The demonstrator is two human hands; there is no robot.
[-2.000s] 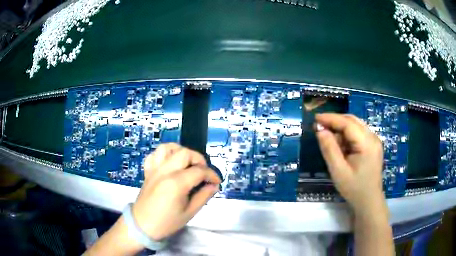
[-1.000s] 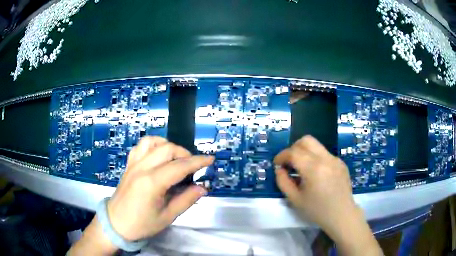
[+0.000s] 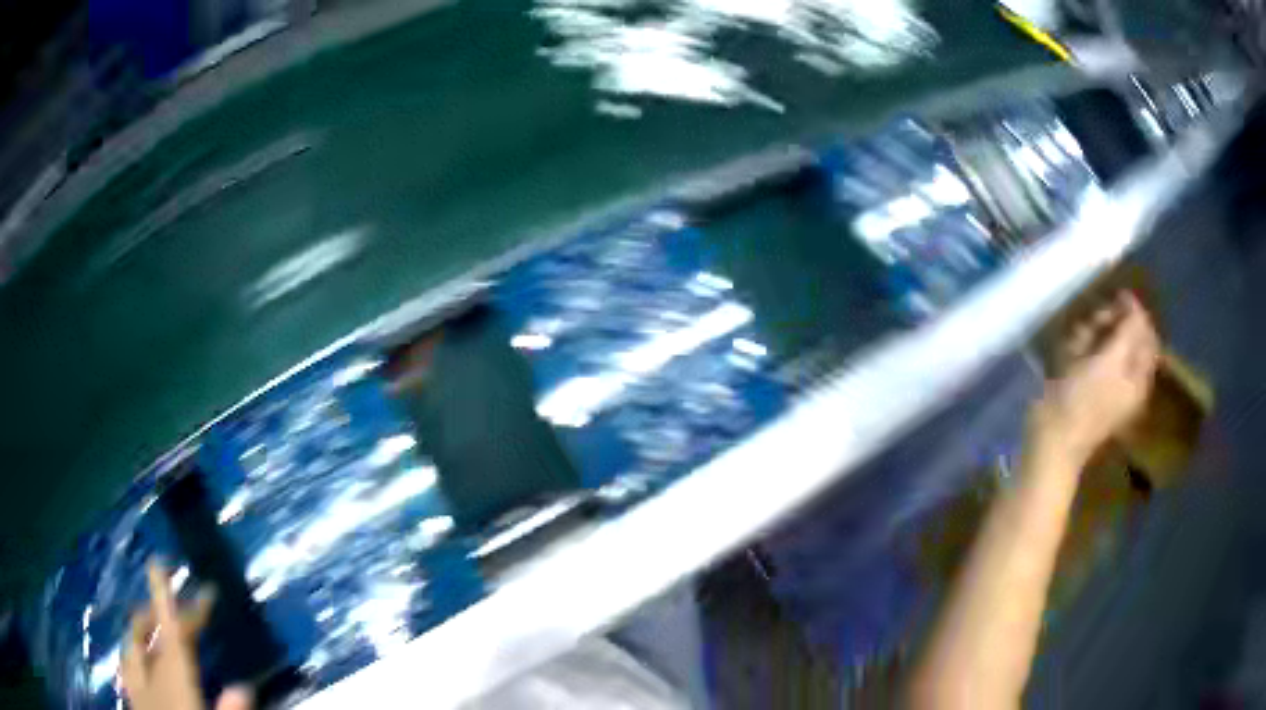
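The picture is blurred. Several blue circuit boards (image 3: 646, 361) lie side by side along the rail, with dark gaps between them. My left hand (image 3: 167, 645) is small and cut off at the bottom left, over the boards at that end. Its fingers are apart and I see nothing in them. My right hand (image 3: 1104, 368) is beyond the white edge at the right, over or in front of a brown box-like thing (image 3: 1180, 416). Its fingers are blurred, and whether they hold anything cannot be told.
The white near edge (image 3: 778, 479) runs diagonally up to the right. The green surface (image 3: 417, 180) lies behind the boards, with a blurred pile of white pieces (image 3: 667, 56) on it. A thin yellow item (image 3: 1034, 33) is at the top right.
The view has swung to the right and tilted. My right hand has left the boards and moved out to the right past the white edge. My left hand now shows at the bottom left corner.
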